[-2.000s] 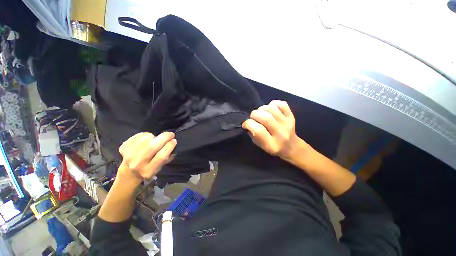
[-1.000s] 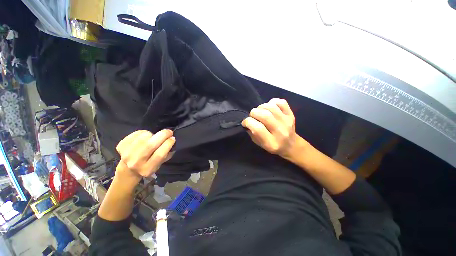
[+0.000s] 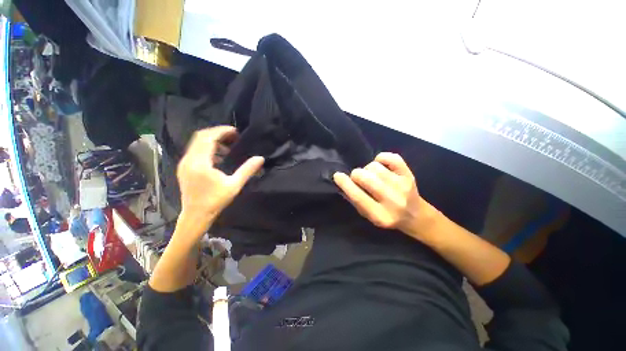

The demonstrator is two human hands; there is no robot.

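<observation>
A black garment point(image 3: 274, 199) hangs between the wearer's lap and the table edge, with its waistband opening facing up. A thin black loop point(image 3: 232, 46) sticks out from its upper corner over the white table. My right hand point(image 3: 383, 192) grips the waistband edge at the right, beside a small dark tab. My left hand point(image 3: 214, 168) is at the left side of the opening, with thumb and fingers spread apart and no cloth pinched between them.
The white table point(image 3: 412, 62) has a grey front edge with a printed ruler point(image 3: 549, 144). Cardboard point(image 3: 159, 20) and pale plastic lie at its left end. A blue crate point(image 3: 269, 284), a red basket point(image 3: 106, 240) and scattered items are on the floor at lower left.
My left hand has let go of the waistband and opened, moving up a little. My right hand still holds its edge. The whole view has shifted, so things appear farther right.
</observation>
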